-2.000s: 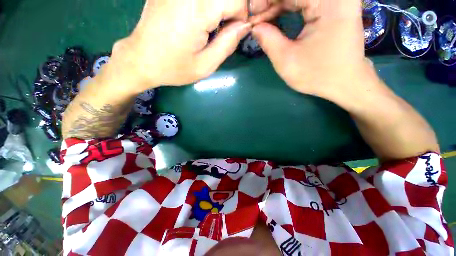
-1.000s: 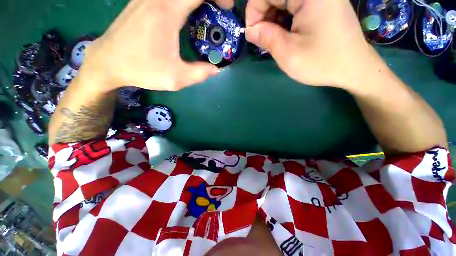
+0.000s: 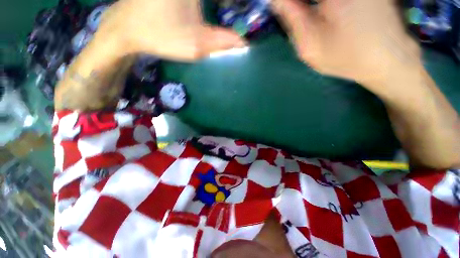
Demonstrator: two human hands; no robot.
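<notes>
The frame is blurred, and both hands are cut off by the top edge. A round blue-black circuit board (image 3: 243, 15) is at the top centre, between my hands, with its upper part out of view. My left hand (image 3: 171, 30) curves around the board's left side, with the thumb along its lower edge. My right hand (image 3: 348, 38) is at the board's right side with fingers close to its edge. Its fingertips are not clear, so I cannot tell whether it grips anything.
A heap of black round parts (image 3: 48, 43) lies at upper left, partly behind my left forearm. A white-faced round part (image 3: 172, 96) lies at the heap's right end. Another circuit board (image 3: 428, 17) is at upper right. A crumpled clear bag (image 3: 15, 113) is at the left edge.
The view has shifted, so hands and board sit higher in the picture. The board's digit display and ring centre no longer show clearly. My right hand appears farther right and more spread.
</notes>
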